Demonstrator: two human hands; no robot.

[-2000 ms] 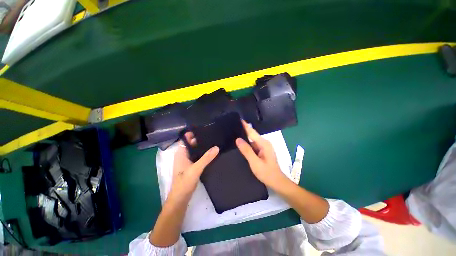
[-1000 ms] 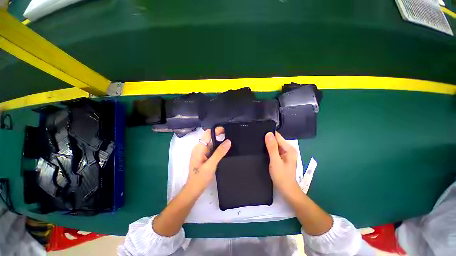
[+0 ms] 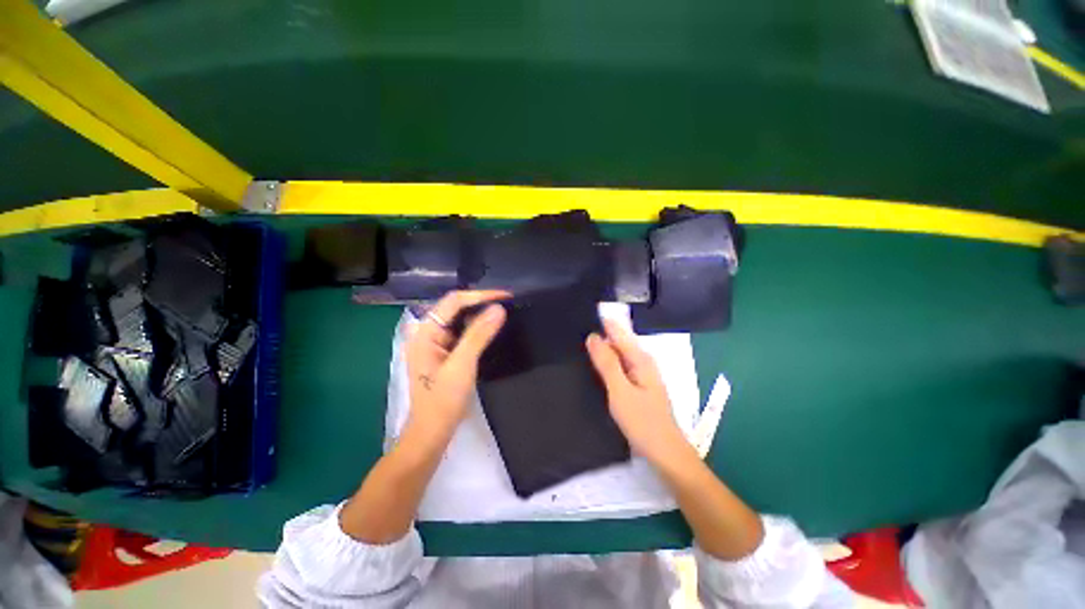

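Note:
A flat matte black case panel [image 3: 554, 426] is between my two hands over a white work sheet [image 3: 458, 488]. Its upper part blends with the dark pieces behind it. My left hand [image 3: 450, 363] grips its upper left edge with thumb and fingers; a ring shows on one finger. My right hand [image 3: 634, 387] is at its right edge, fingertips against it, with something small and white at the fingertips. A row of overlapping black pieces [image 3: 535, 256] lies behind, along the yellow edge. The rightmost piece [image 3: 694, 252] has a silvery-grey face.
A dark blue bin [image 3: 264, 357] full of black pieces stands at the left. A yellow frame bar [image 3: 131, 101] rises at the upper left. A narrow white strip [image 3: 713, 415] lies right of the sheet. A dotted white board [image 3: 978, 50] is at the top right. A grey sleeve [image 3: 1011, 529] shows at the lower right.
Since a second ago the panel has tilted, its lower end still toward me. My right hand has moved slightly left and its fingers have shifted. The whole view has shifted a little.

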